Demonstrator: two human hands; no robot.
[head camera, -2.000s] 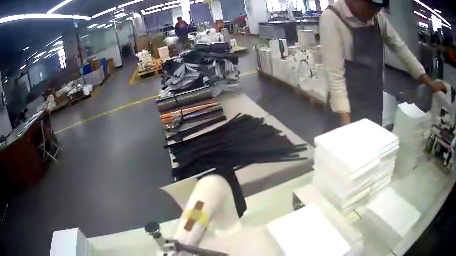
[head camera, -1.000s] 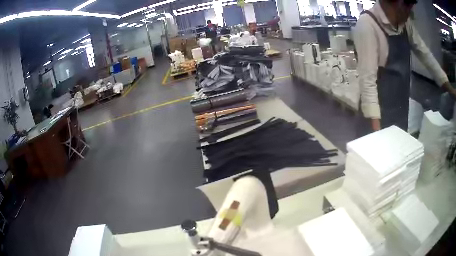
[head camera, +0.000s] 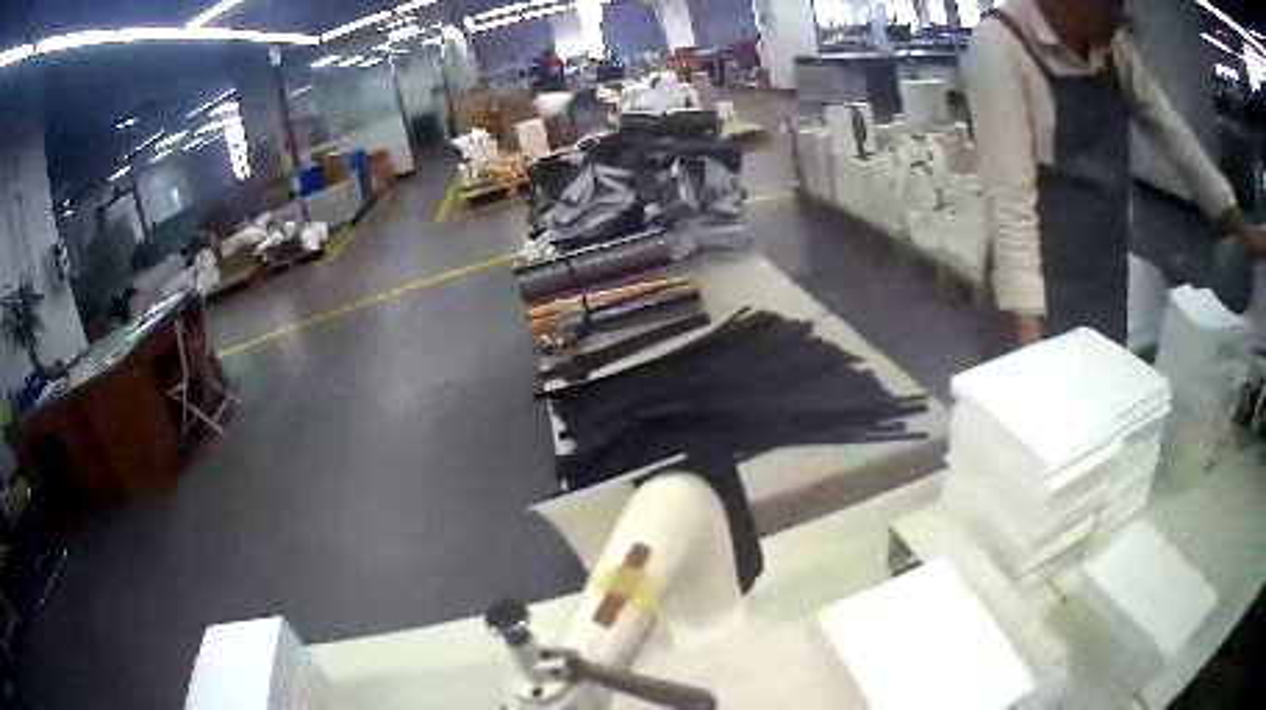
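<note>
Neither of my hands is in view. Nearest in front of me is the cream-white machine arm (head camera: 680, 534) with a brown and yellow tape patch (head camera: 625, 588). At its near end are a round dark knob (head camera: 508, 620) and a grey lever (head camera: 639, 681) slanting right. A white panel pile (head camera: 927, 644) lies right of the arm, cut off by the lower edge. A tall white panel stack (head camera: 1062, 451) stands behind it, with a low pile (head camera: 1150, 594) beside it. Another white stack (head camera: 247, 669) stands at the lower left. The bed where panels enter is out of view.
Black strips (head camera: 736, 395) lie fanned on the bench beyond the arm, with rolls and a grey material pile (head camera: 625, 194) behind them. An aproned person (head camera: 1083, 194) stands at the right behind the tall stack. A brown desk (head camera: 118, 402) stands far left.
The view swung left, shifting everything right in the picture, then moved slightly back. The panel stacks and machine look unchanged. No hand has appeared.
</note>
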